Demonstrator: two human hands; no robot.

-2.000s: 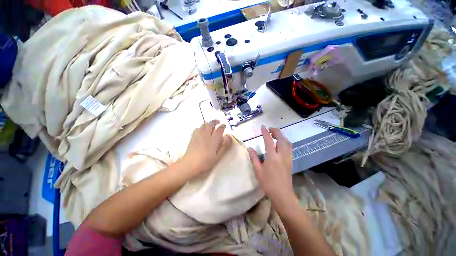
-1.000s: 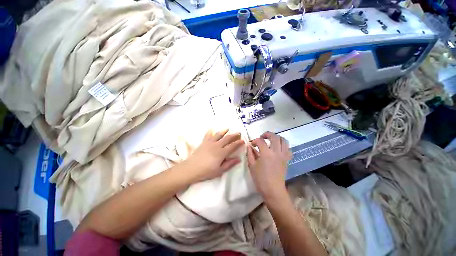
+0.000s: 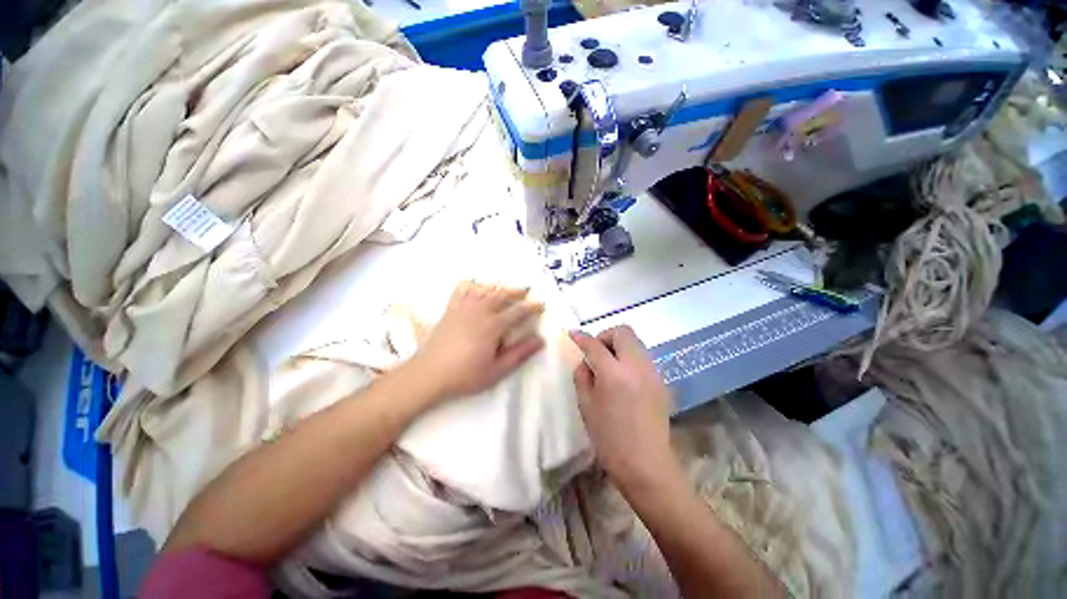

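Note:
A cream garment piece (image 3: 497, 439) lies on the white machine table and hangs over its front edge towards my lap. My left hand (image 3: 482, 339) rests on this cloth, fingers spread loosely, just in front of the presser foot area (image 3: 573, 252). My right hand (image 3: 618, 386) pinches the cloth's right edge between thumb and curled fingers, near the ruler edge. The white sewing machine (image 3: 749, 94) with a blue stripe stands behind my hands. The cloth's edge by the needle is too bright to make out.
A large cream cloth heap (image 3: 281, 129) with a care label (image 3: 197, 222) fills the left. Scissors (image 3: 749, 208) lie beside the machine, pens (image 3: 819, 293) by the ruler scale (image 3: 749, 343). Cream cords (image 3: 942, 263) hang at the right, above more cloth (image 3: 995, 433).
My right hand has closed from spread fingers to a pinch on the cloth edge. The cloth's lower edge has shifted and creased. The camera view has moved slightly.

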